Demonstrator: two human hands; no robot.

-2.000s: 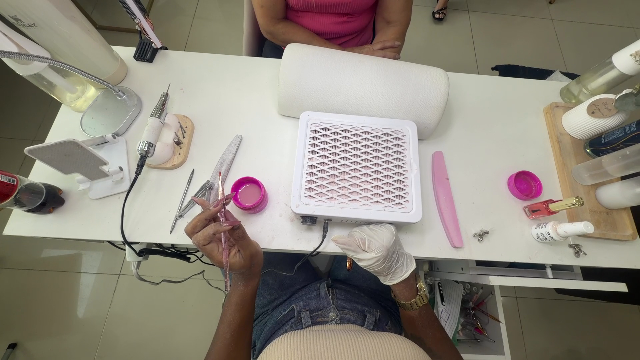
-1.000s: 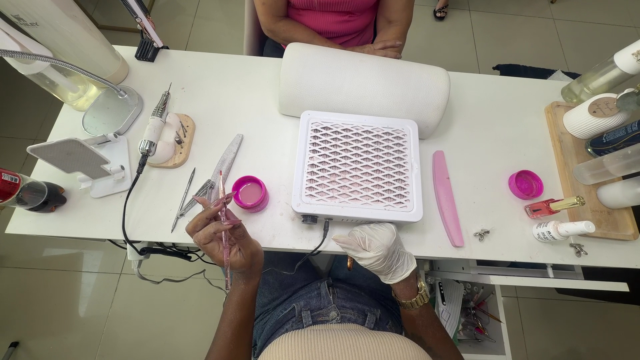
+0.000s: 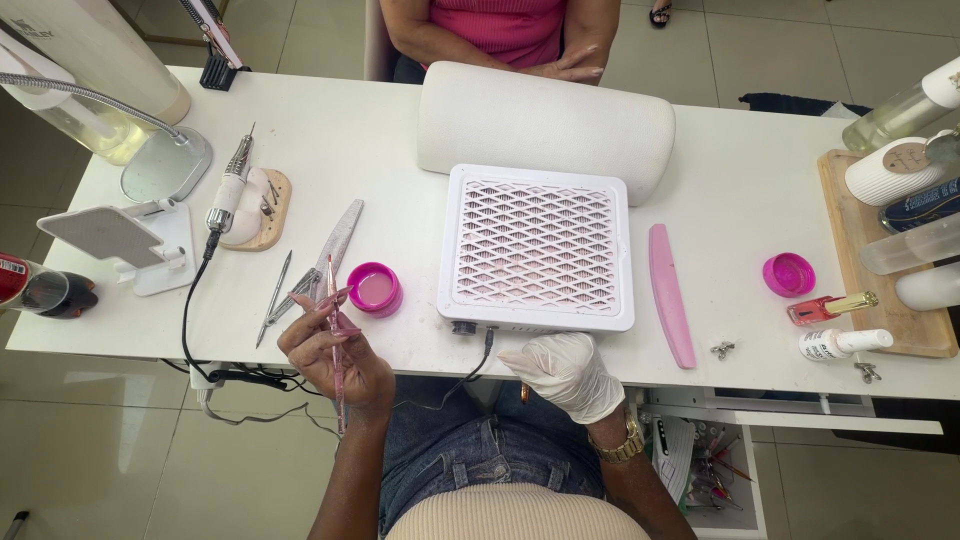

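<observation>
My left hand (image 3: pixel 337 352) holds a slim nail brush (image 3: pixel 337 360) upright between its fingers, tip pointing away from me. Just beyond its fingers stands an open magenta jar (image 3: pixel 375 289) of pink gel. My right hand (image 3: pixel 570 375), in a white glove, is curled at the table's near edge below a white nail dust collector (image 3: pixel 536 247). A small copper-coloured end (image 3: pixel 525 392) shows under it; whether the fingers grip that item cannot be told. Left of the jar lie a grey nail file (image 3: pixel 345 236), metal pliers-like clips (image 3: pixel 300 289) and a metal cuticle pusher (image 3: pixel 274 298).
A white armrest cushion (image 3: pixel 547 124) lies behind the collector, before a seated person. A nail drill (image 3: pixel 231 187) rests on its stand at left. At right are a pink nail file (image 3: pixel 671 296), a magenta lid (image 3: pixel 789 274), polish bottles and a wooden tray (image 3: pixel 922 334). A drawer (image 3: pixel 750 480) hangs open below.
The seated person's hand across the table has shifted, its fingers now more spread. My two hands have hardly moved.
</observation>
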